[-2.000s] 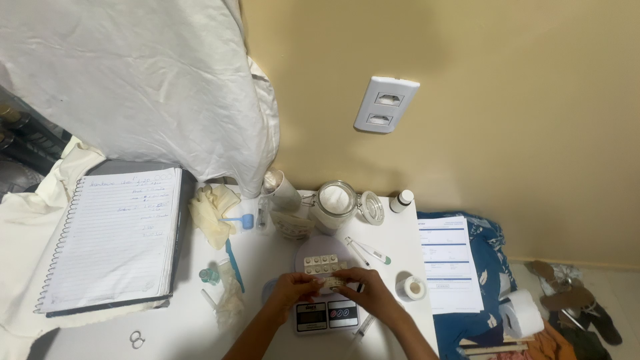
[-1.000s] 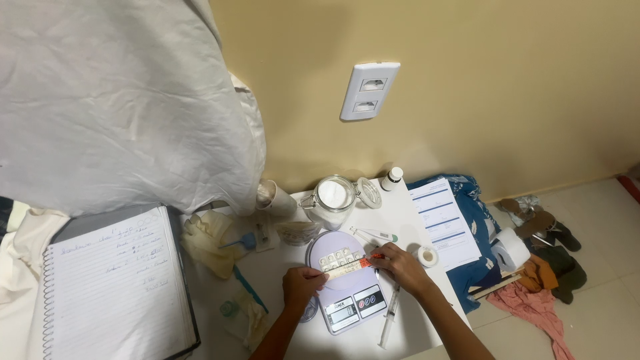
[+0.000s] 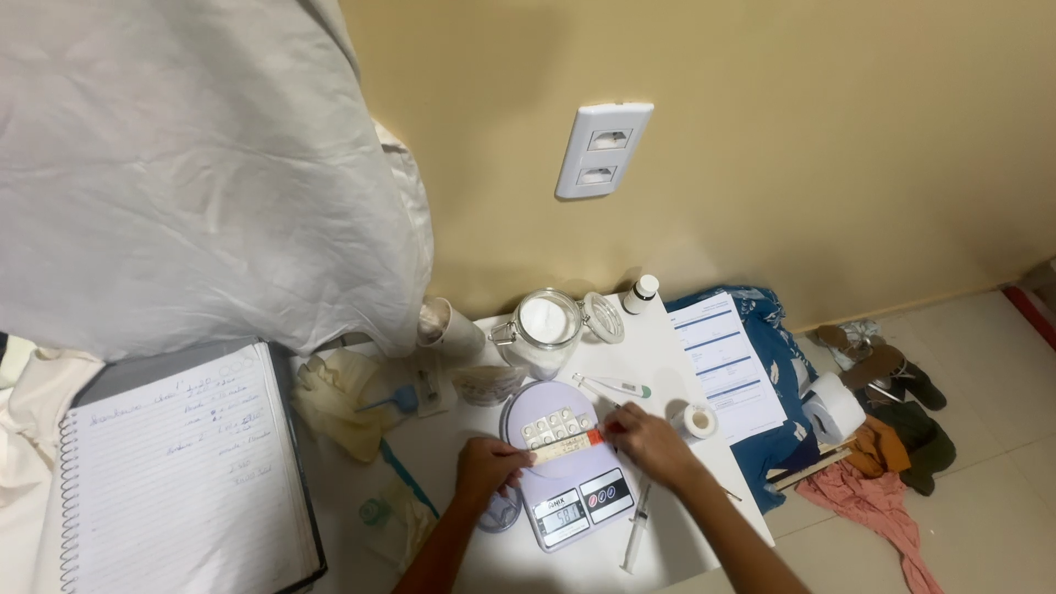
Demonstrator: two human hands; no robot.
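Stretched between my two hands is a narrow pale strip with handwriting and a red-orange end. My left hand pinches its left end; my right hand is at the red-orange end. Behind the strip, a blister pack of tablets lies on the round platform of a lilac digital kitchen scale, whose display is lit. A syringe rests beside the scale on the right. Left of the scale is a round clear lid or dish, partly hidden by my left hand.
Behind the scale stand an open glass jar of white powder and a white-capped bottle. A digital thermometer and tape roll lie right. Leftward are latex gloves, a blue scoop and a spiral notebook. Printed papers overlap blue cloth.
Two seconds ago my hands were close together over the front of the scale's platform; now they are farther apart, with the strip stretched between them. The view has shifted.
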